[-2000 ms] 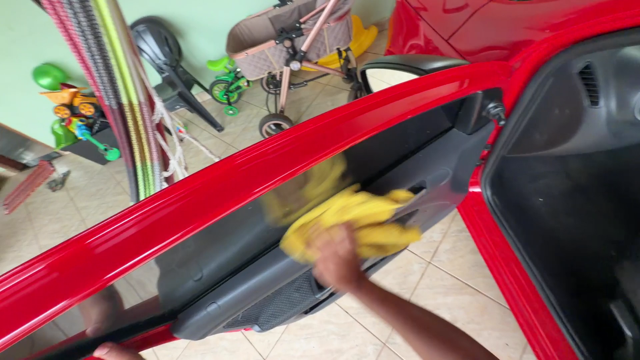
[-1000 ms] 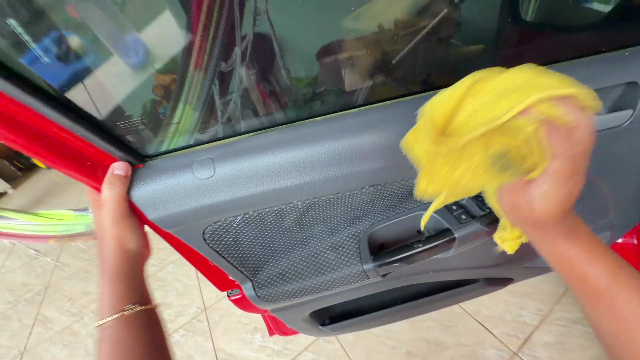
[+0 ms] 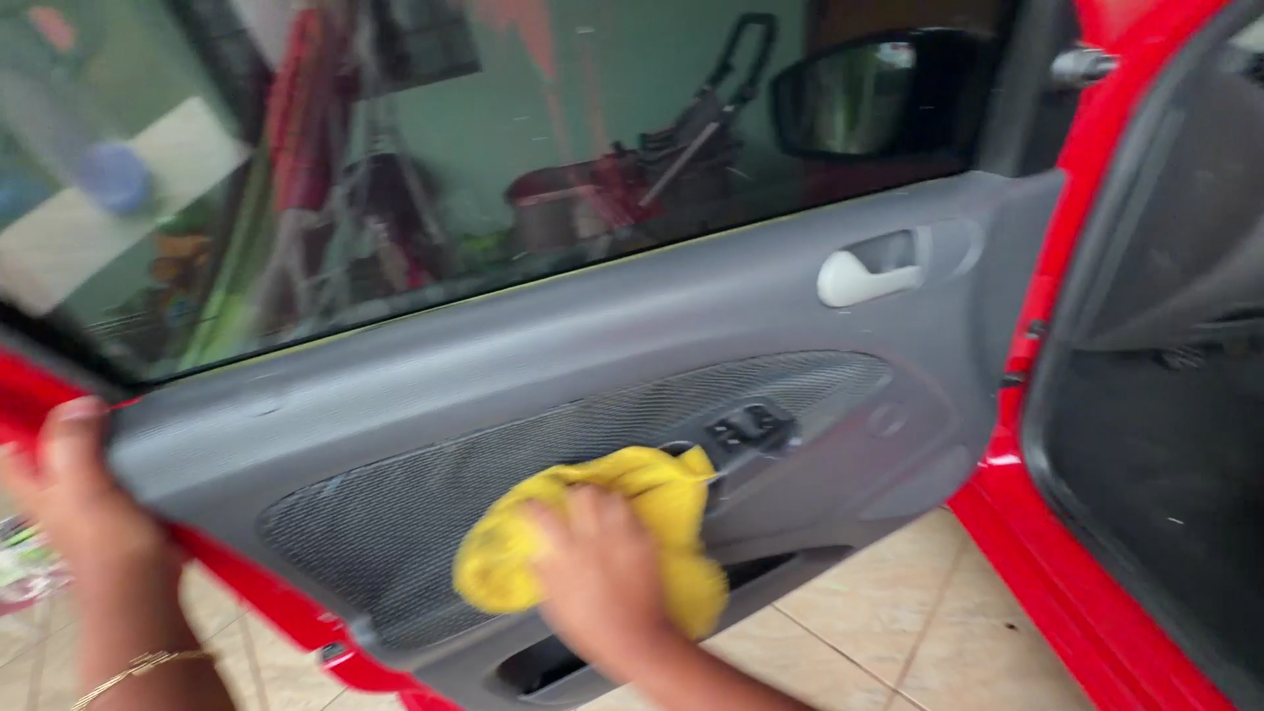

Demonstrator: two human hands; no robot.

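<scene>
My right hand (image 3: pixel 597 573) presses a crumpled yellow cloth (image 3: pixel 681 513) against the lower middle of a grey car door panel (image 3: pixel 553 346), over the armrest and partly on its dark textured insert (image 3: pixel 395 523). Window switches (image 3: pixel 750 427) lie just above and right of the cloth. Farther up to the right is a light-coloured inner door handle (image 3: pixel 869 278). At the far left, my left hand (image 3: pixel 84 484) holds the red rear edge of the door, a bracelet on its wrist. The cloth hides part of the pull handle.
Above the panel is the window glass (image 3: pixel 494 178), with a stroller and other items visible in it, and a side mirror (image 3: pixel 849 99) beyond. The red door sill (image 3: pixel 1076 592) and dark car interior (image 3: pixel 1165 415) stand at the right. Tiled floor (image 3: pixel 869 612) shows below.
The yellow cloth in my right hand has moved from the upper right of the panel down to the armrest area. My left hand stays at the door's edge. The view has shifted.
</scene>
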